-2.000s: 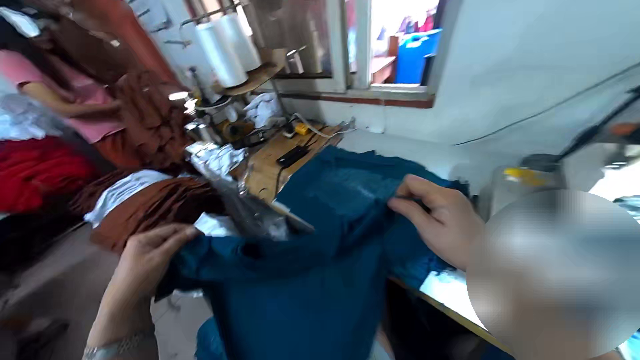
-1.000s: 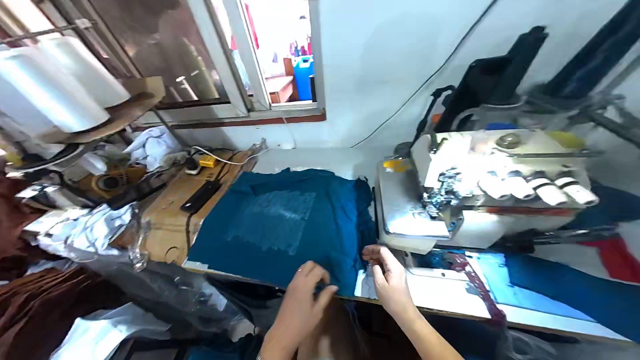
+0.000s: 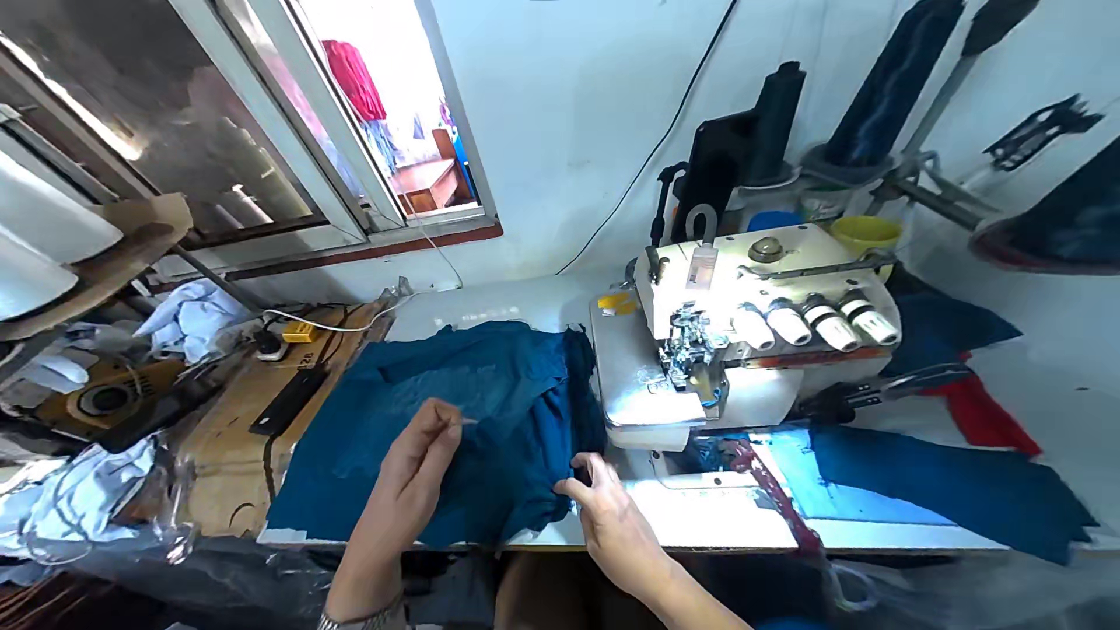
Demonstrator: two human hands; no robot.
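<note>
Dark teal fabric pieces [image 3: 350,437] lie in a pile on the white table, left of an overlock sewing machine [image 3: 770,297]. My left hand [image 3: 420,464] is over the middle of the pile, thumb and fingertips together at what may be a small pale edge or thread; whether it grips anything is unclear. At the pile's right front edge, my right hand [image 3: 608,516] has its thumb and forefinger at the fabric's edge, and I cannot tell if they pinch it. Another teal piece [image 3: 945,490] lies at the right front of the table.
The machine's metal plate [image 3: 647,385] borders the pile. Left of it are a wooden board [image 3: 219,472] with a black power strip [image 3: 293,401], and crumpled pale cloth [image 3: 79,499]. Dark thread cones [image 3: 892,79] stand behind the machine. Red cloth [image 3: 989,416] lies at the right.
Two seconds ago both hands held up a teal piece; it is no longer held up. Since one second ago, my left hand has moved further over the pile. The view has swung right.
</note>
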